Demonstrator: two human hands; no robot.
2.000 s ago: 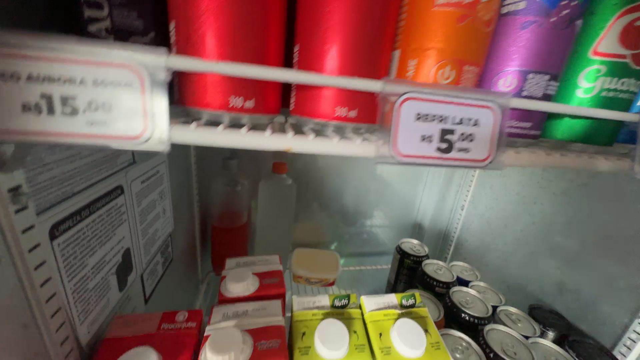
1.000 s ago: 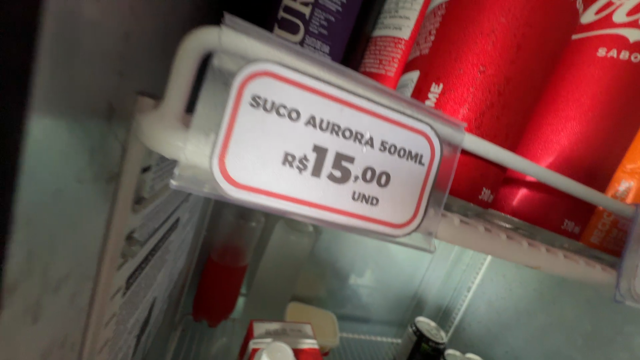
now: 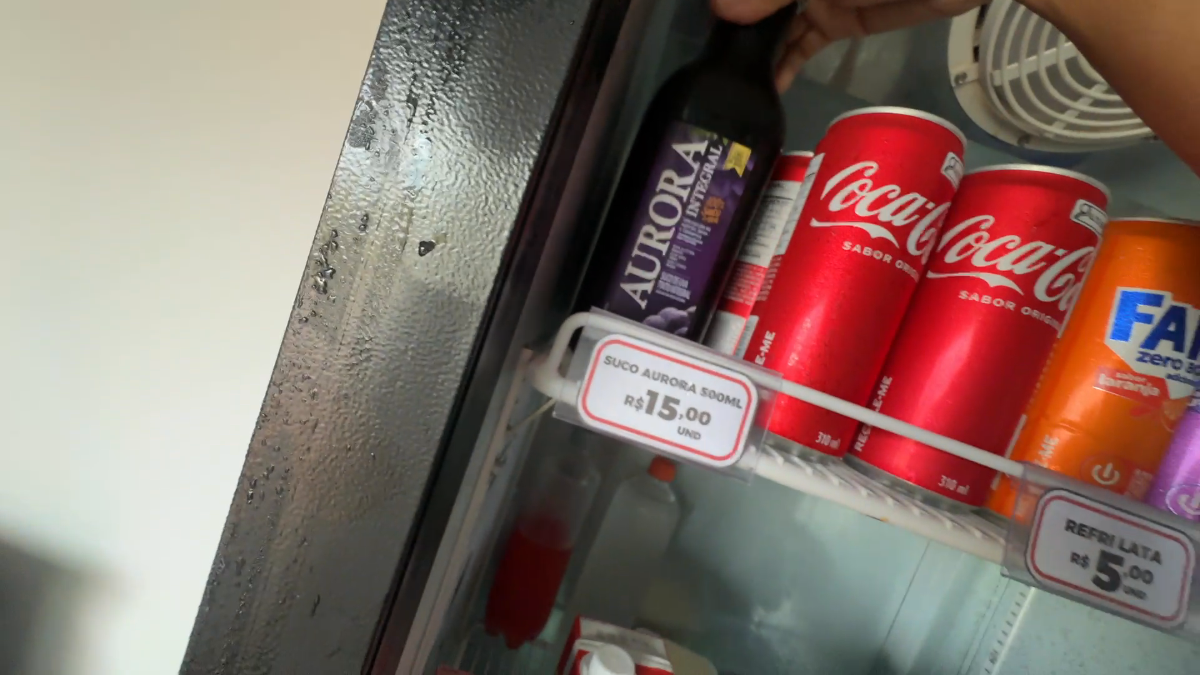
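Observation:
From the upper right, my right hand (image 3: 839, 21) reaches in and has its fingers around the neck of a dark glass Aurora juice bottle (image 3: 689, 216). The bottle has a purple label and stands tilted in the view at the left end of the upper wire shelf (image 3: 881, 492), behind the shelf's white front rail. The top of the bottle and part of the hand are cut off by the frame edge. Red Coca-Cola cans (image 3: 872, 272) stand just right of the bottle. My left hand is out of view.
A black textured cooler frame (image 3: 375, 328) runs along the left. Price tags (image 3: 666, 398) hang on the rail. An orange Fanta can (image 3: 1102, 375) and a fan grille (image 3: 1059, 70) are at right. Below stand a bottle of red liquid (image 3: 530, 572), an orange-capped bottle (image 3: 637, 525) and a carton (image 3: 614, 652).
My right hand has come into view at the top, on the juice bottle's neck. The view has shifted up and left, showing more of the upper shelf.

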